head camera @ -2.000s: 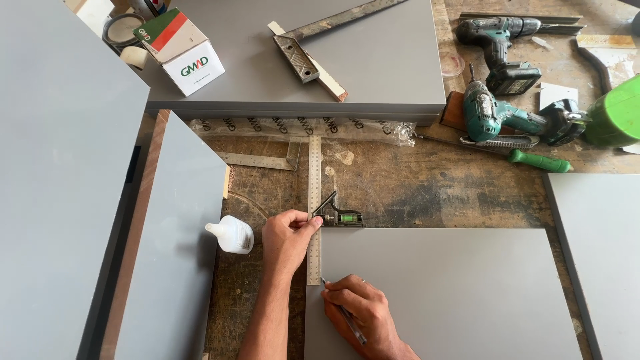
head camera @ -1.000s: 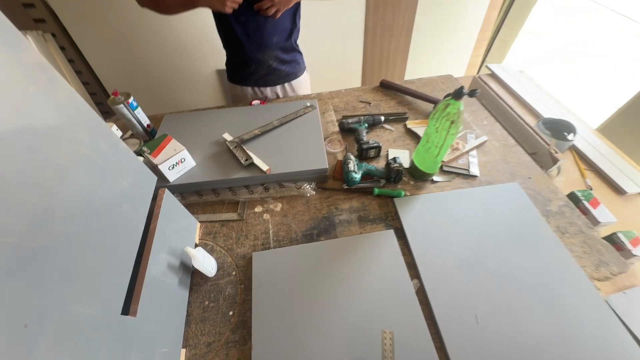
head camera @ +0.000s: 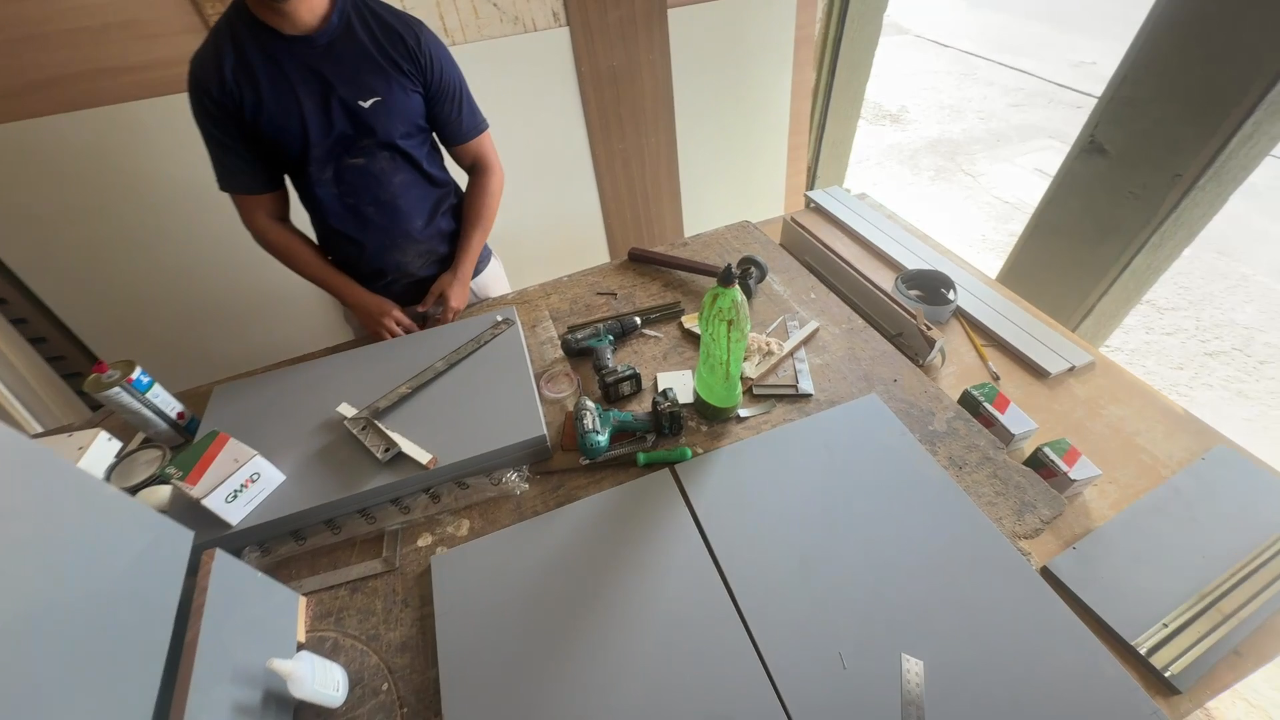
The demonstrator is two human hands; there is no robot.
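Note:
Neither of my hands is in view. Two grey panels lie side by side on the wooden workbench, a left one (head camera: pixel 580 610) and a right one (head camera: pixel 860 540), with a narrow gap between them. A perforated metal strip or rule (head camera: pixel 912 685) rests on the right panel at the bottom edge, partly cut off. A small thin piece (head camera: pixel 842 660) lies near it. A white plastic glue bottle (head camera: pixel 312 678) is on its side or tilted at lower left. Behind the panels are two teal cordless drills (head camera: pixel 600 355) (head camera: pixel 625 425) and a green-handled tool (head camera: pixel 664 456).
A co-worker (head camera: pixel 350 160) stands behind the bench, hands at its far edge. A green spray bottle (head camera: pixel 722 350) stands mid-bench near a hammer (head camera: pixel 675 262). A metal square (head camera: pixel 430 370) lies on stacked grey panels (head camera: pixel 480 400). Small boxes (head camera: pixel 1000 415) (head camera: pixel 1065 468) sit right.
My hands, seen two seconds ago with a combination square and a pencil-like marking tool on a panel, are out of view. The view has swung up and right, showing the co-worker.

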